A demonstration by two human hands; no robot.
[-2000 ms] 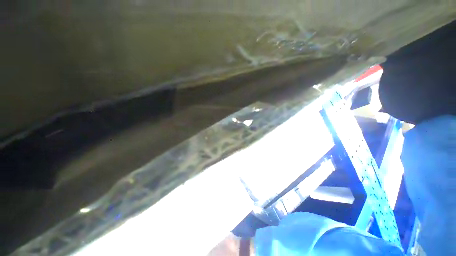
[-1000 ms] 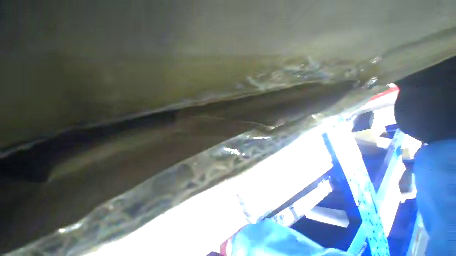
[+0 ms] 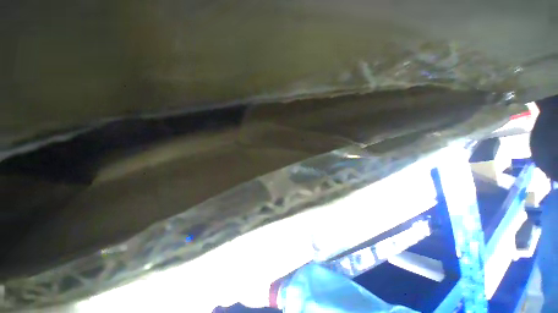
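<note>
A large, blurred grey-brown surface [image 3: 183,67] lies very close to the lens and covers most of the view. A dark fold runs across it. Its lower edge is a crinkled, partly see-through strip [image 3: 232,214] with shiny spots. I cannot tell what it is. Neither of my hands can be made out. A blue sleeve [image 3: 324,290] with a red cuff shows at the bottom, with a dark shape by the cuff that is cut off by the edge. The sleeve seems to belong to a person at the right, but this is not certain.
A glaring white surface [image 3: 245,269] runs below the strip. Blue metal frame bars [image 3: 468,244] stand at the lower right, with pale shelf parts between them. A small red-edged white thing [image 3: 520,116] is behind. A person's dark shape and blue clothing [image 3: 547,244] are at the right edge.
The blue frame and the person's shape have shifted right in the picture. The sleeve at the bottom has moved left, and a dark shape now shows beside its cuff. The close surface has shifted slightly.
</note>
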